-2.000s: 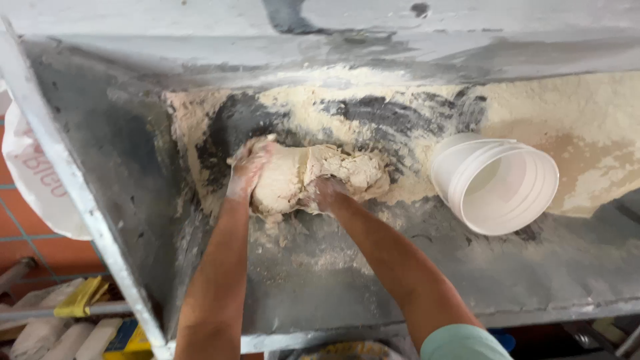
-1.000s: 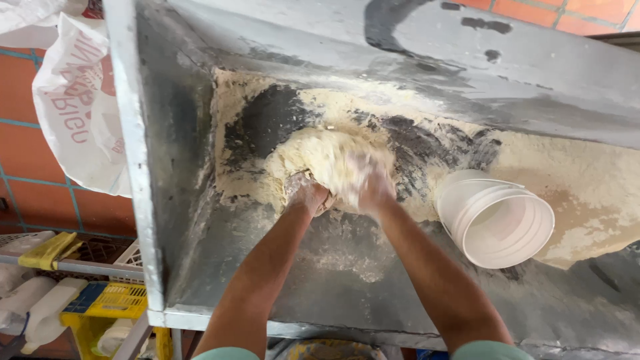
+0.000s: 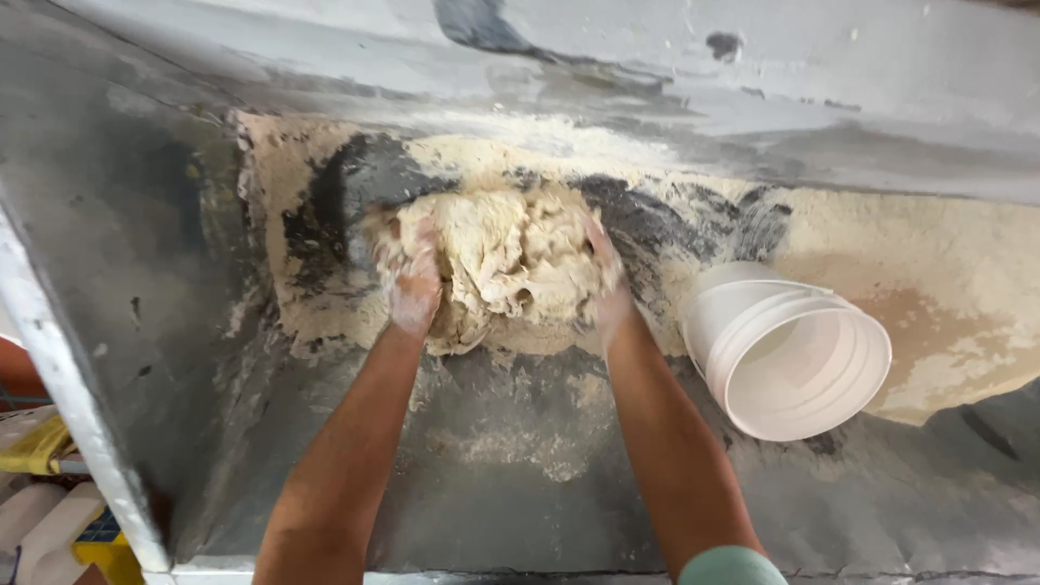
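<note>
A lumpy mass of pale dough lies in a grey metal trough, with flour spread around it. My left hand is dusted with flour and presses on the dough's left side, its fingers blurred. At the right side of the dough is my right hand, also floury, its fingers partly hidden behind the dough's edge. Both hands clasp the mass between them.
A white plastic bucket lies tipped to the right of my right forearm, its mouth facing me. Behind it stretches a wide layer of flour. The trough's side wall rises at left, and yellow and white containers sit beyond it.
My hands have moved apart to opposite sides of the dough; a second ago they were closer together on it. The dough's shape has changed. The view has shifted.
</note>
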